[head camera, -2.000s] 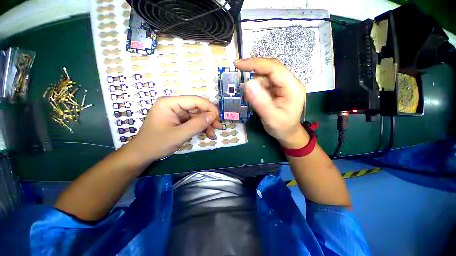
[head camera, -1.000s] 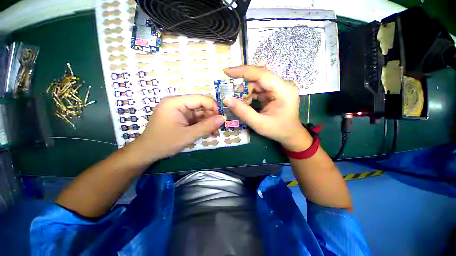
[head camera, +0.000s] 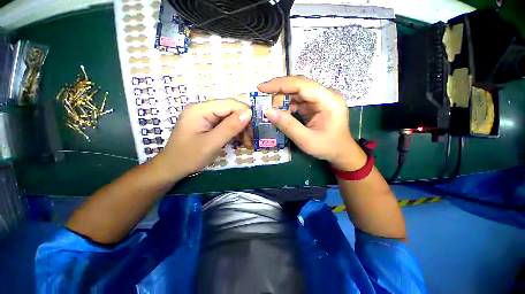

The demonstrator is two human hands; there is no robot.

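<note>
A blue circuit board [head camera: 267,129] with silver shields and a pink-red label at its lower end lies over the white component sheet [head camera: 213,72]. My right hand [head camera: 316,118] holds the board's upper part, with the thumb on its face and the index finger at its top edge. My left hand [head camera: 210,129] is at the board's left edge with thumb and index fingertips pinched together. Whether a tiny part is between them cannot be made out. Rows of small dark pieces [head camera: 151,122] sit on the sheet's left side.
A black fan [head camera: 236,17] stands above the sheet, beside a second board [head camera: 171,35]. Gold-coloured pins [head camera: 83,103] and a clear bag [head camera: 29,72] lie left. A white tray of speckled parts [head camera: 391,63], a black station [head camera: 411,86] and a yellow sponge [head camera: 482,112] stand right.
My right hand has come down onto the board and closed on its upper part. My left fingertips have moved up along its left edge. The view has shifted slightly.
</note>
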